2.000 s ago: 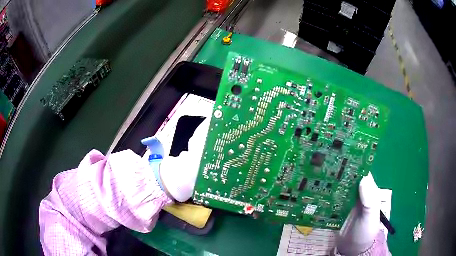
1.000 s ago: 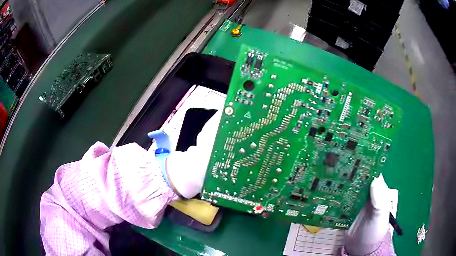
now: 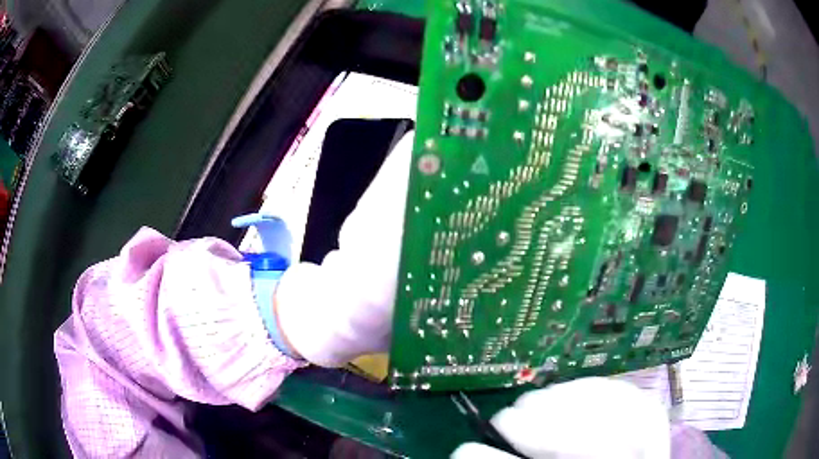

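Observation:
A green circuit board [image 3: 575,206] is held up, tilted, its solder side facing me, with a small red-and-white sticker [image 3: 526,374] at its lower edge. My left hand [image 3: 355,287], in a white glove with a light blue wrist strap, holds the board's left side; its fingers are hidden behind the board. My right hand [image 3: 584,420], in a white glove, is below the board's lower edge, closed around dark, pointed tweezers [image 3: 483,425]. The tweezer tips are apart, just under the board's lower edge near the sticker.
A black tray [image 3: 269,116] left of the board holds white paper [image 3: 305,161] and a black phone [image 3: 346,170]. Another board [image 3: 108,116] lies on the dark green conveyor [image 3: 193,108]. A printed record sheet [image 3: 729,359] lies on the green mat [image 3: 781,242]. A yellowish sheet [image 3: 370,365] is partly hidden.
The board now looks larger and further right. My right hand has moved left from the board's right corner to below its lower edge, bringing the tweezers into view. More of the record sheet shows.

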